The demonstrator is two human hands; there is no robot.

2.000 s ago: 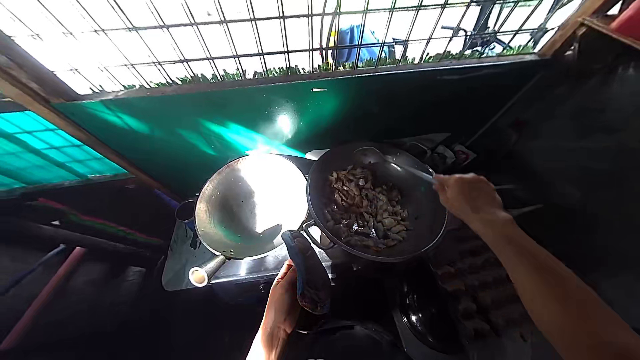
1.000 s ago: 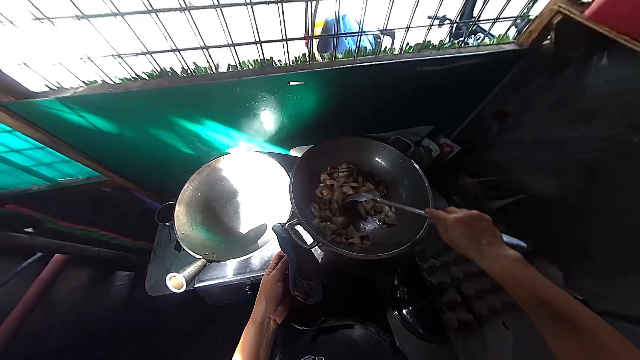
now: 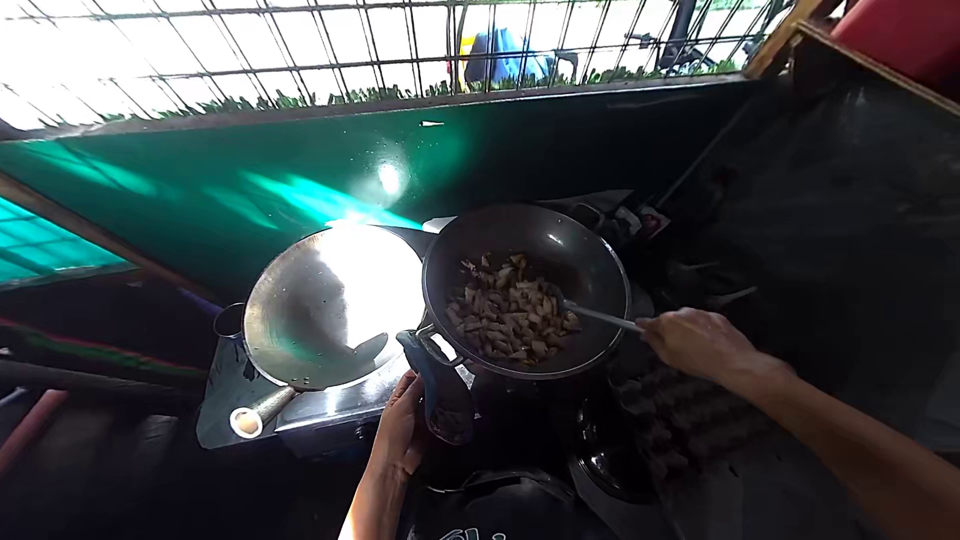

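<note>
Browned chopped food pieces (image 3: pixel 514 311) lie in a dark wok (image 3: pixel 585 262) on the right side of the stove. My right hand (image 3: pixel 697 343) grips the handle of a metal spatula (image 3: pixel 604 315), whose head is in among the pieces. Below the wok's left edge, my left hand (image 3: pixel 405 416) holds a dark folded cloth or mitt (image 3: pixel 442 394) against the wok's loop handle (image 3: pixel 439 349). An empty, sunlit metal wok (image 3: pixel 300 315) with a tubular handle (image 3: pixel 270 405) stands to the left, close beside the dark one.
Behind the woks rises a green panel (image 3: pixel 300 172) under a wire grille (image 3: pixel 360 67). A metal cup (image 3: pixel 229 321) is at the stove's left. Egg trays (image 3: pixel 675 420) and a shiny black rounded object (image 3: pixel 611 457) lie at lower right. Small packets (image 3: pixel 645 221) sit behind the dark wok.
The spatula has gone from the wok's upper right side down into the food, and my right hand has moved lower with it. My left hand stays by the loop handle with the cloth.
</note>
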